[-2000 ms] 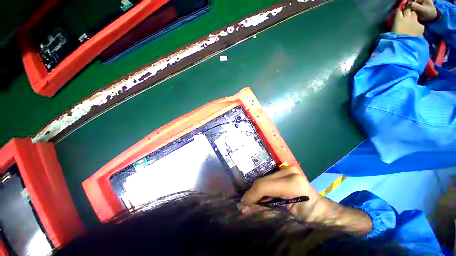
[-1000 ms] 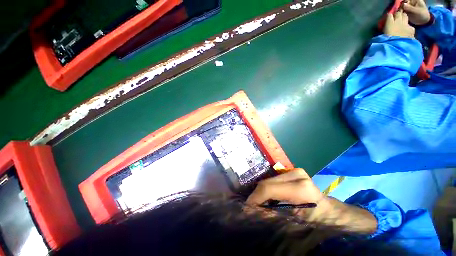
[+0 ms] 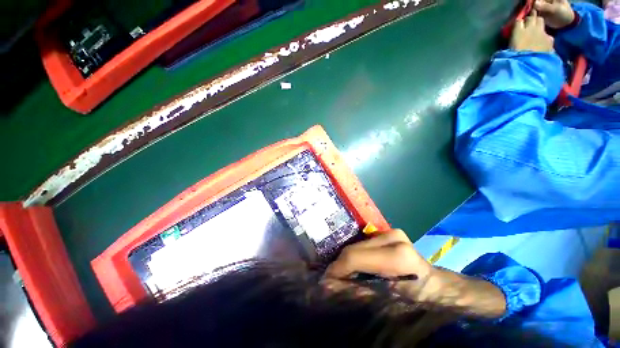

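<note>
An open tablet lies in a red-orange foam frame point(image 3: 197, 189) on the green bench. Its white-silver battery point(image 3: 217, 238) and speckled mainboard point(image 3: 316, 204) show. My right hand point(image 3: 387, 268) is at the board's near corner, fingers curled round slim black tweezers point(image 3: 384, 277); the tips are hidden. A small amber part point(image 3: 370, 229) shows just above the fingertips at the frame's edge. Dark hair covers the lower part of the tablet. My left hand is not in view.
Another framed tablet point(image 3: 61, 272) is cut off at the left. A framed tablet point(image 3: 88, 51) lies on the belt beyond the chipped rail point(image 3: 204, 95). A person in a blue smock point(image 3: 530, 149) works at the right. A small white scrap point(image 3: 285, 85) lies on the bench.
The whole view has shifted, so the bench, trays and neighbouring person appear further left. My right hand stays at the same board corner, still holding the tweezers.
</note>
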